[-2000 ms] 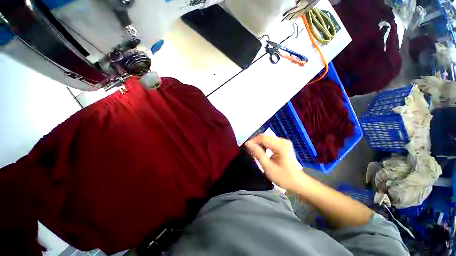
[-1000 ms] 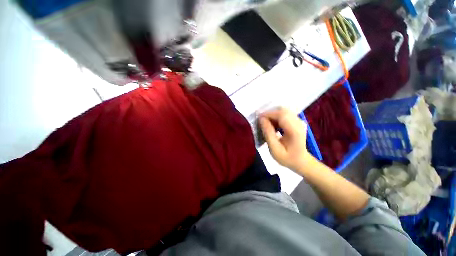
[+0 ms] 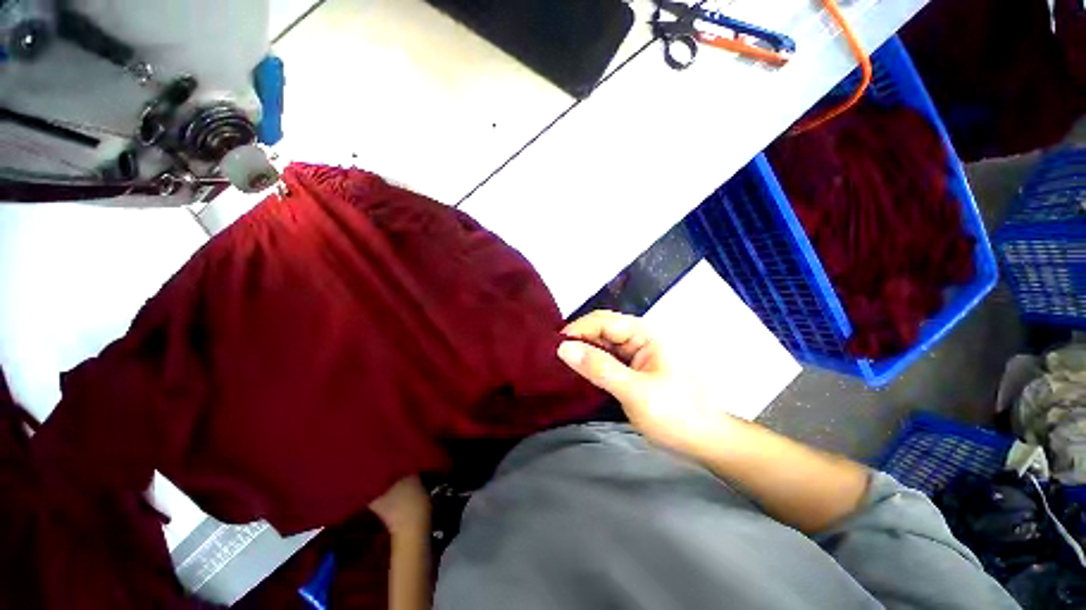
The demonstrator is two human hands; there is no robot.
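A dark red garment piece point(image 3: 322, 346) lies over the white table and hangs toward my grey-clothed lap. Its gathered top edge reaches the needle area of the sewing machine point(image 3: 72, 107) at upper left. My right hand point(image 3: 625, 363) is at the cloth's right edge, thumb and forefinger pinched on it. My left hand point(image 3: 403, 506) is at the cloth's lower edge; its fingers are hidden under the cloth.
Snips point(image 3: 679, 36), a blue and orange tool point(image 3: 744, 38), a black flat item point(image 3: 554, 30) and an orange cord point(image 3: 855, 60) lie on the table. A blue crate point(image 3: 977, 238) with maroon pieces stands right. A printed ruler strip point(image 3: 226, 554) shows lower left.
My right hand has come to the cloth's right edge. My left hand and forearm have come into view below the cloth. The view has shifted; more of the crate shows.
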